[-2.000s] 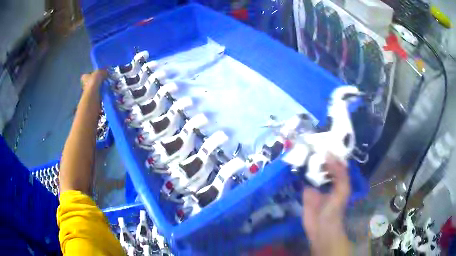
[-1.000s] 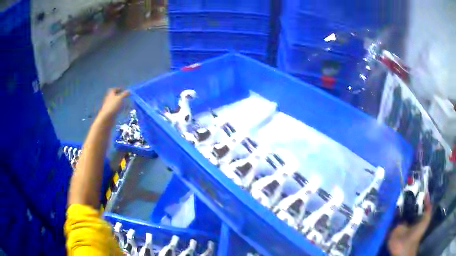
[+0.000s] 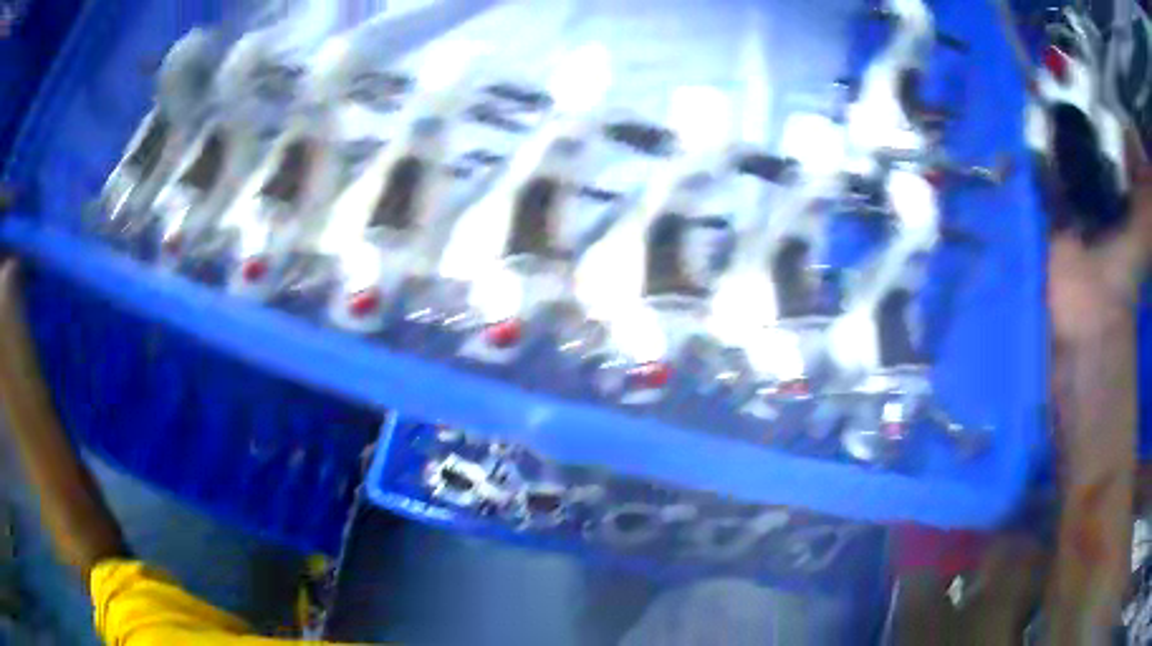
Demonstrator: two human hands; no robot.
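Observation:
A large blue crate (image 3: 543, 429) fills the view, blurred and tilted. A row of white model motorcycles (image 3: 537, 215) with dark seats and red spots stands along its near side. My left forearm reaches up to the crate's left corner; the hand is cut off by the picture's left edge, so its grip is hidden. My right hand (image 3: 1102, 259) is at the crate's right side, its fingers around a white and dark model motorcycle (image 3: 1084, 152) just outside the wall. Whether this hand also holds the crate cannot be told.
Below the large crate, a smaller blue crate (image 3: 423, 505) holds white and dark model parts or models, blurred. Grey floor (image 3: 505, 593) shows beneath. A dark blue crate side is at the lower left. A yellow sleeve (image 3: 158, 612) is at the bottom left.
The large crate now appears much closer and higher in the view, with its near rim running across it. My left hand has moved to the left edge. My right hand still holds the model.

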